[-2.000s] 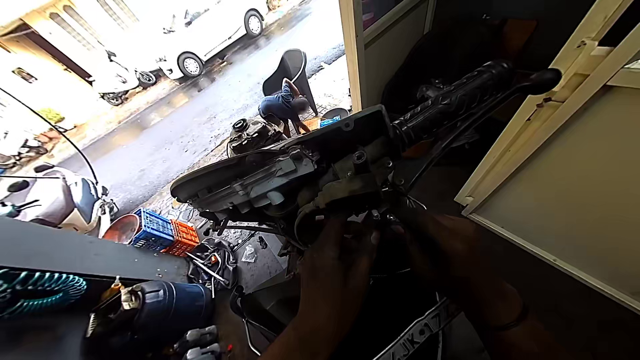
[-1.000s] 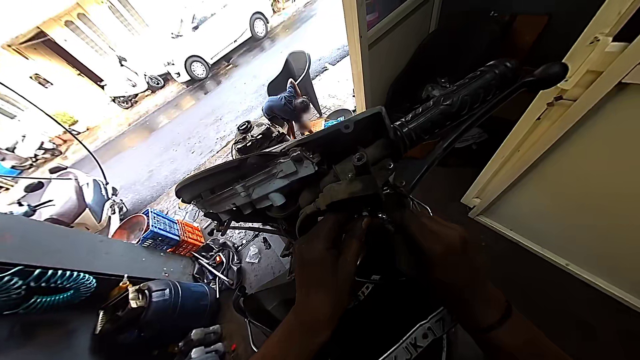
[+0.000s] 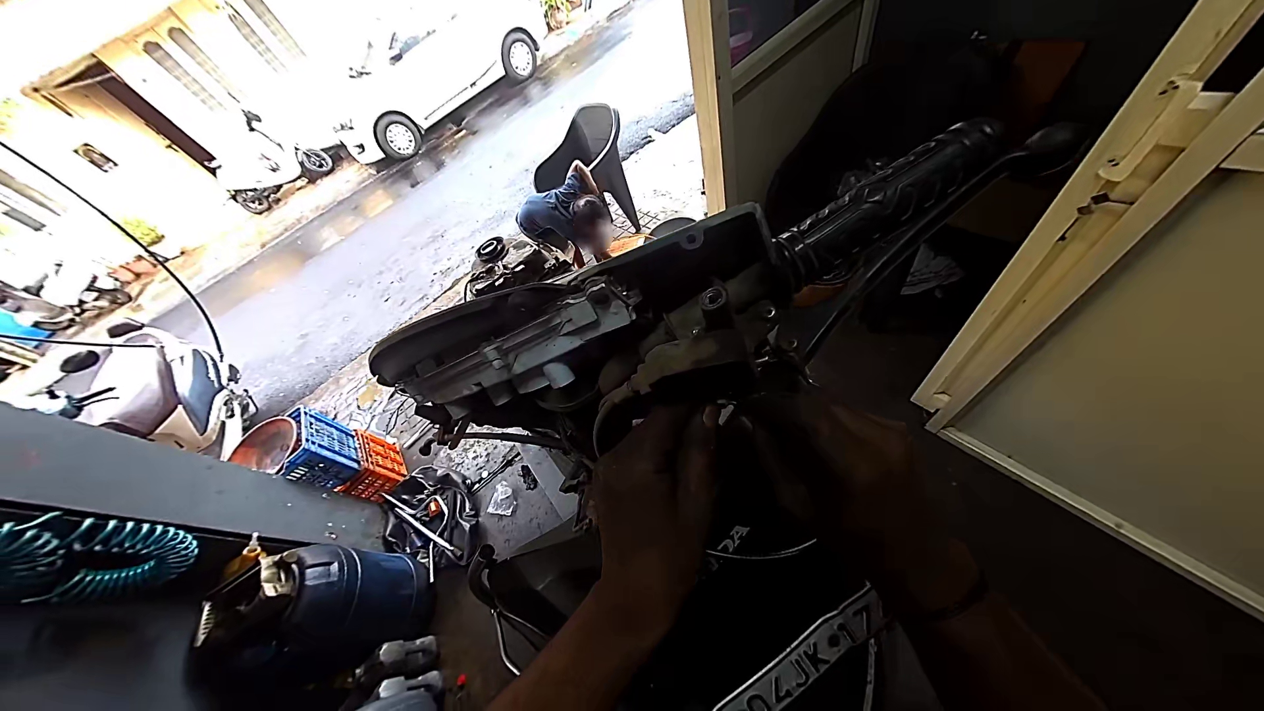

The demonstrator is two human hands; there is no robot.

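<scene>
A scooter's uncovered handlebar assembly (image 3: 681, 336) crosses the middle of the head view, with a black ribbed handlebar grip (image 3: 889, 197) and a lever at its upper right. Beneath the metal bracket, my left hand (image 3: 657, 484) has its fingertips raised close together against dark parts. My right hand (image 3: 839, 474) is beside it, fingers bent toward the same spot. A small pale piece shows between the fingertips; what it is and which hand touches it I cannot tell. Deep shadow hides much of both hands. Below them is the dark front body with a number plate (image 3: 805, 657).
A blue plastic drum (image 3: 360, 597) and coiled teal hose (image 3: 128, 558) are at lower left. Blue (image 3: 324, 449) and orange crates (image 3: 377, 464) stand near cables. Outside, a person (image 3: 558, 212) bends by a black chair (image 3: 583, 143). A framed panel door (image 3: 1116, 395) borders the right side.
Both hands stay beneath the bracket, their fingers shifted slightly. The person outside remains bent over beside the chair.
</scene>
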